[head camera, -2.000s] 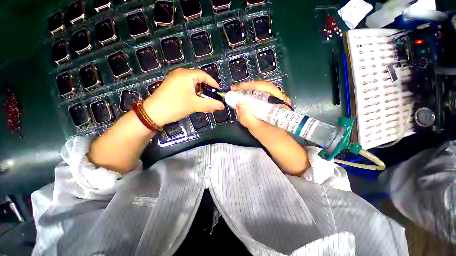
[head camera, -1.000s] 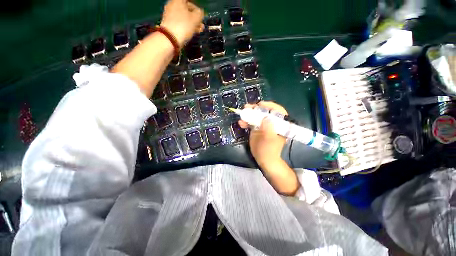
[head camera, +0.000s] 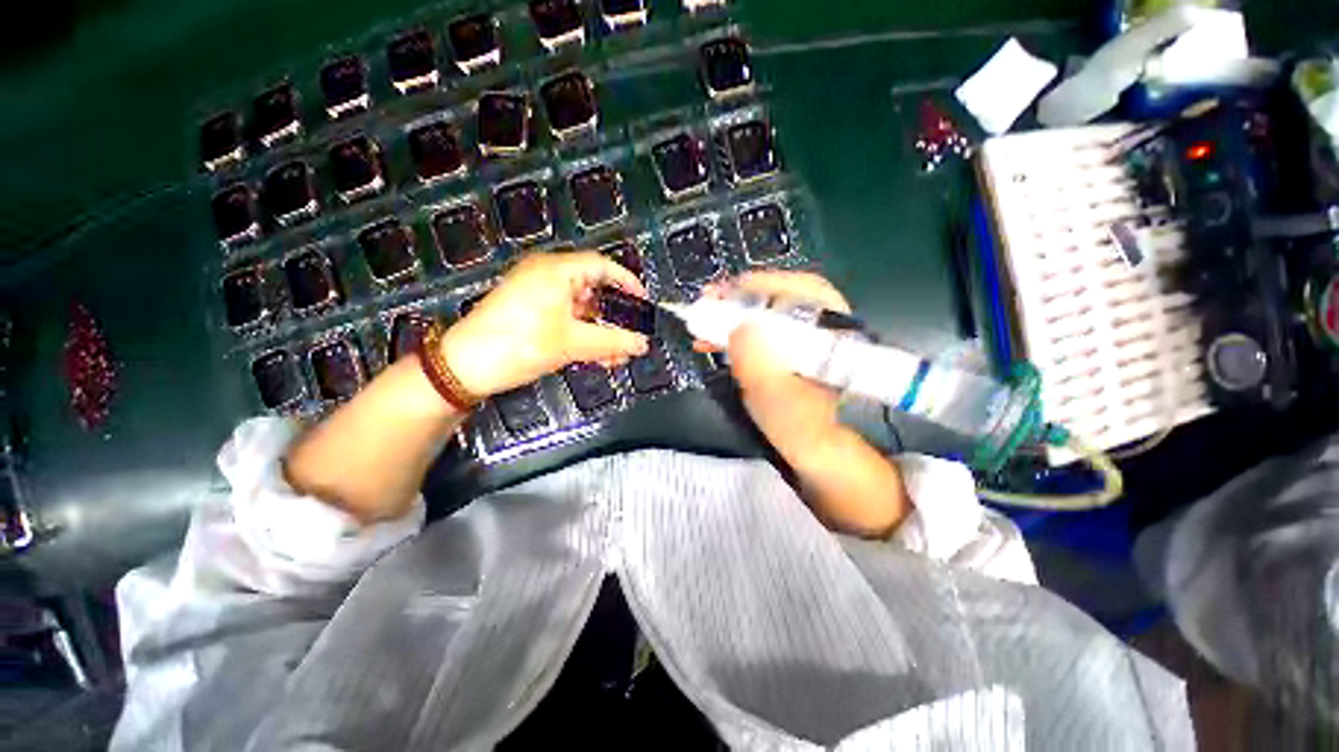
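My left hand (head camera: 532, 326) pinches a small black square watch-like housing (head camera: 626, 310) between thumb and fingers, above the tray. My right hand (head camera: 778, 360) is closed around a clear-white dispensing syringe (head camera: 881, 370). Its needle end points left at the housing, very close; I cannot tell whether they touch. A green cap (head camera: 1010, 419) is at the syringe's rear, with a pale yellowish hose (head camera: 1094, 478) leaving it. Under and beyond my hands, clear blister trays (head camera: 541, 444) hold rows of similar dark housings. My hands hide some of the pockets.
At the right are a white board (head camera: 1079, 279) with rows of tiny parts, a black box with a red light (head camera: 1201, 152), and a white paper (head camera: 1006, 84). Dark red pieces lie at the left (head camera: 88, 367) and upper right (head camera: 937, 135). A person's striped sleeve (head camera: 1248, 544) shows at the right.
My left hand was reaching to the far rows a second ago. It is now back near the syringe tip with a housing. The syringe and my right hand stay in nearly the same place.
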